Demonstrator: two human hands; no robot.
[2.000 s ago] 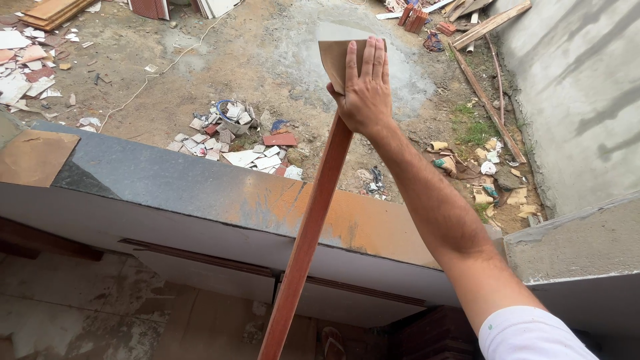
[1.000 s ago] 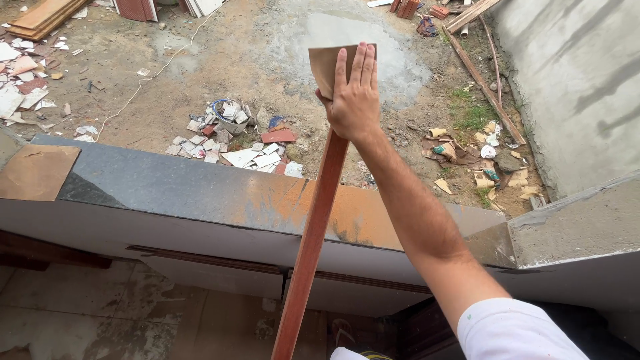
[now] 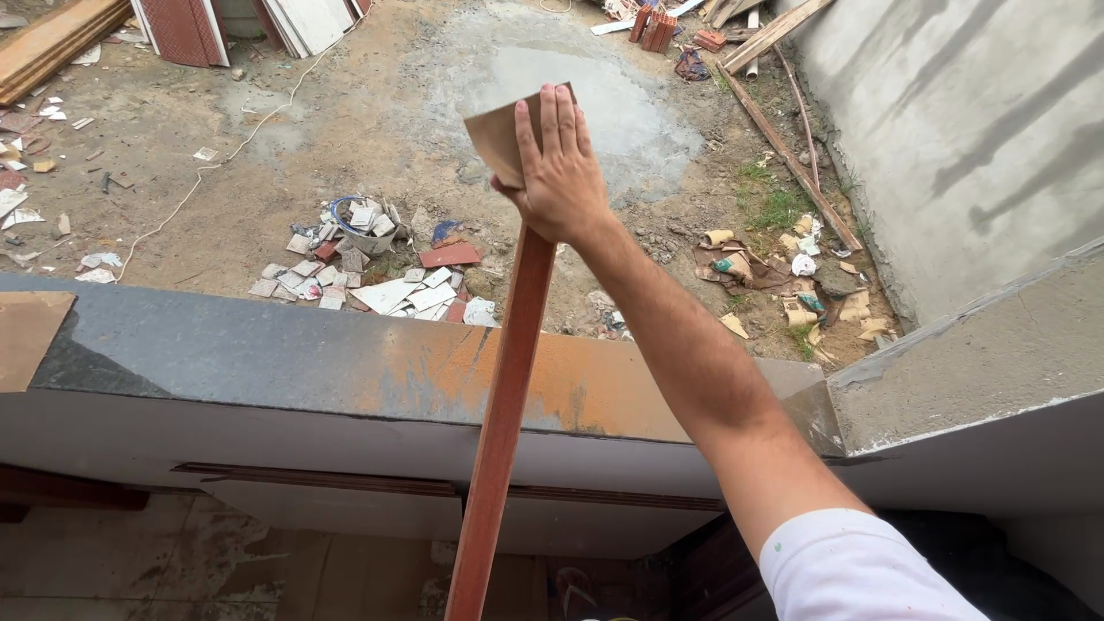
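Observation:
My right hand [image 3: 562,177] lies over a sheet of sandpaper [image 3: 502,142], pressing it against the upper part of a reddish-brown wooden bar [image 3: 509,397]. The fingers point away from me, and the thumb is at the left side of the bar. One corner of the sheet sticks out to the left of the fingers. The bar runs down in front of the stone ledge [image 3: 259,345], which has orange dust on it, to the bottom edge of the view. My left hand is out of view.
Beyond the ledge lies a dirt yard with a pile of tile pieces [image 3: 423,293], a bucket of fragments [image 3: 366,226], scraps [image 3: 733,263] and planks [image 3: 789,155]. A rendered wall [image 3: 966,129] stands at the right. Brown cardboard [image 3: 30,336] rests on the ledge's left end. Panels [image 3: 328,500] lean below.
The right hand stays on the sandpaper at the bar's upper part. The sheet sticks out further to the left and tilts more than a second ago.

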